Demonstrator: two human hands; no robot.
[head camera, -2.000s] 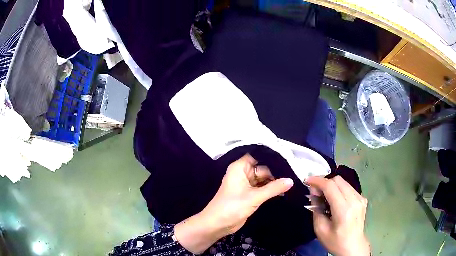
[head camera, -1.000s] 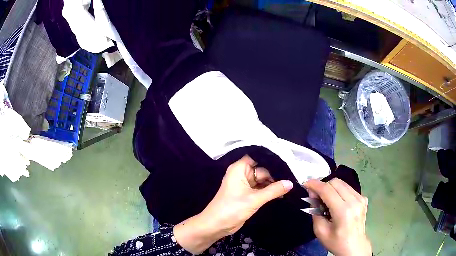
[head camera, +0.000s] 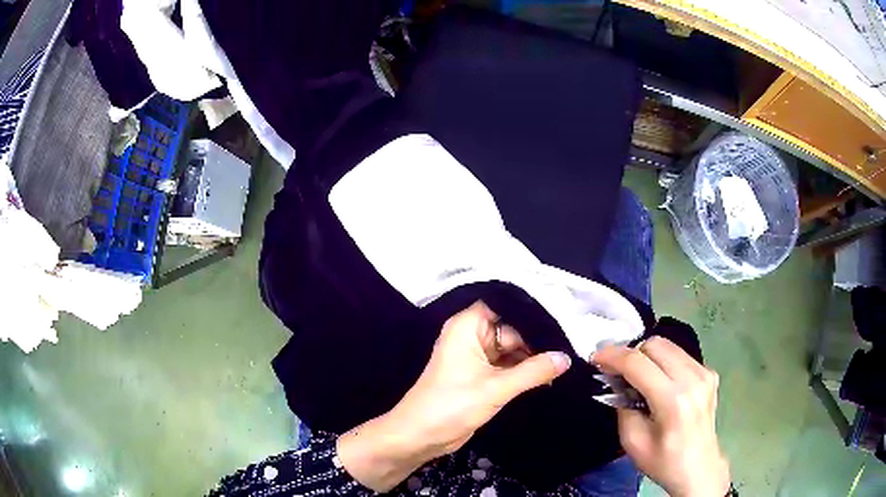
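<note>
The dark velvet garment (head camera: 325, 330) lies heaped over my lap. A white backing piece (head camera: 423, 218) lies on it and narrows toward my right hand. My left hand (head camera: 466, 374) pinches the dark velvet between thumb and fingers, just below the white piece. My right hand (head camera: 670, 408) pinches the edge where white meets dark with thumb and forefinger. Small thread snips (head camera: 614, 393) sit in my right palm, their two pointed blades showing toward the left; the rest is hidden by the fingers.
A dark flat panel (head camera: 525, 126) lies beyond the garment. A clear round bin (head camera: 733, 209) with white scrap stands right, under a yellow-edged table (head camera: 758, 53). A blue crate (head camera: 131, 194), a small white-grey box (head camera: 212, 194), grey cloth (head camera: 68, 146) and white scraps (head camera: 68, 296) are left.
My right hand has shifted very slightly to the right and turned a little, and the snips' blades have moved with it. My left hand and the white piece are nearly unchanged.
</note>
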